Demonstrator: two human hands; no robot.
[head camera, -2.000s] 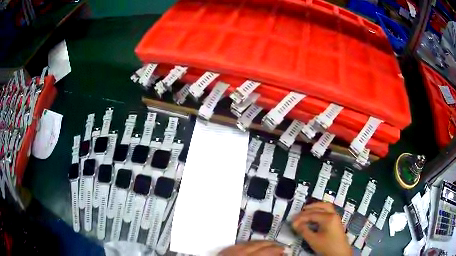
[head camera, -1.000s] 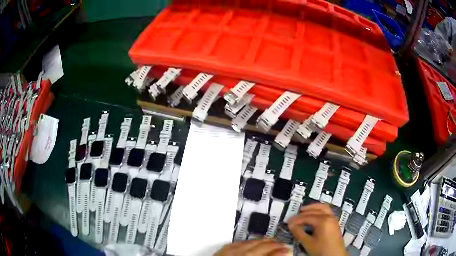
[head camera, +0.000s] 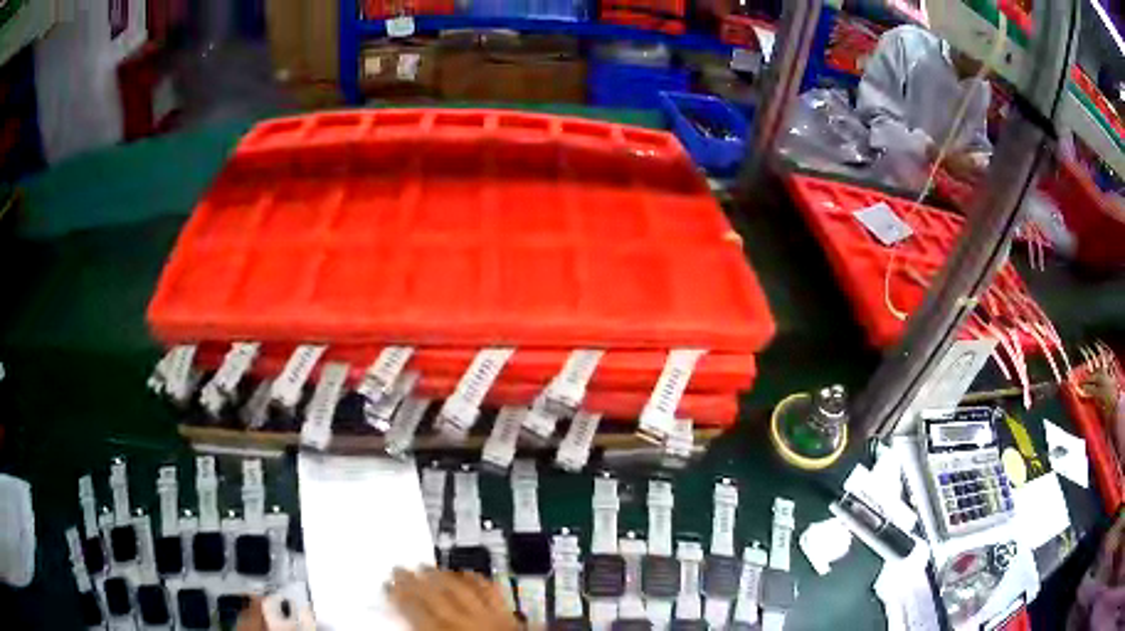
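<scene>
Watches with dark square faces and pale straps lie in close rows on the green bench, left (head camera: 209, 551) and right (head camera: 605, 573) of a long white paper sheet (head camera: 358, 530). My right hand (head camera: 454, 600) is at the bottom edge, blurred, with its fingers over the lower right part of the sheet. Its fingertips and anything under them are unclear. My left hand (head camera: 251, 615) is mostly cut off by the bottom edge, left of the sheet, beside a small pale piece (head camera: 284, 606). Whether it holds that piece is unclear.
Stacked red trays (head camera: 469, 259) stand beyond the rows, pale straps poking out. At right are a yellowish ring with a metal-topped item (head camera: 809, 428), paper slips, a calculator (head camera: 968, 483), a slanted post (head camera: 956, 284) and another red tray. A person (head camera: 919, 93) is at the back right.
The view has tilted up and turned right, showing shelving and a person. My right hand has moved from the right-hand watches onto the sheet. My left hand has moved to the sheet's left side.
</scene>
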